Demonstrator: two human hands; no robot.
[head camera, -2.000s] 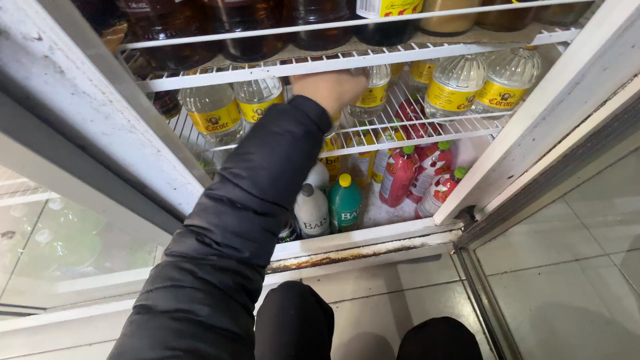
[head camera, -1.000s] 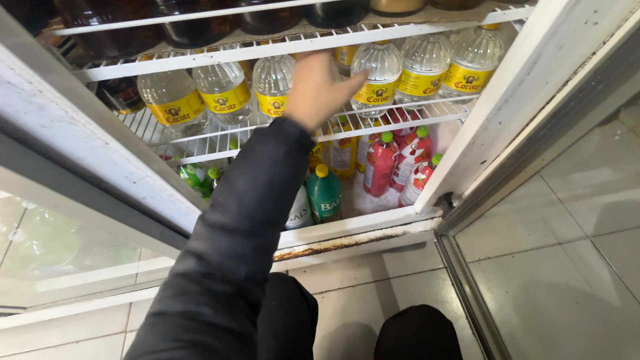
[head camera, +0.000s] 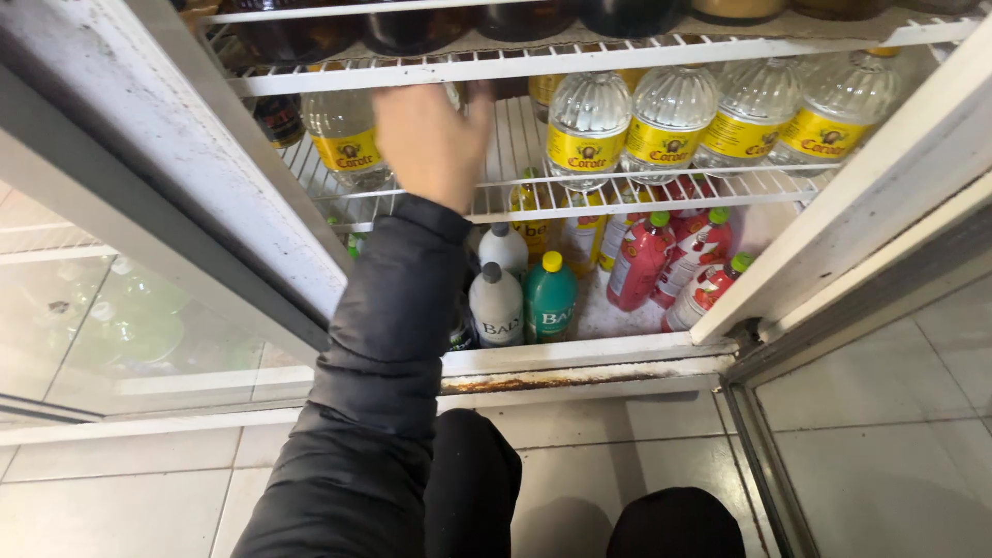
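Observation:
My left hand (head camera: 438, 143), blurred by motion, reaches under the upper wire shelf of an open display fridge. Its thumb points right and its fingertips are hidden, with part of a clear bottle showing between thumb and palm; whether it is gripped I cannot tell. Just left of the hand stands a clear bottle with a yellow label (head camera: 346, 151). To the right, past a gap of bare wire, several matching clear bottles (head camera: 587, 143) stand side by side on the middle wire shelf (head camera: 558, 208). My right hand is out of view.
Dark bottles (head camera: 418, 27) fill the upper shelf. On the fridge floor stand grey-white bottles (head camera: 496, 310), a green bottle with a yellow cap (head camera: 551, 298) and red bottles with green caps (head camera: 639, 263). The rusty sill (head camera: 581, 380) lies before my knees. A glass door (head camera: 876, 418) is at right.
My left hand has moved left along the middle shelf, from beside the clear bottles on the right. A wide gap in the bottle row now shows to the right of it.

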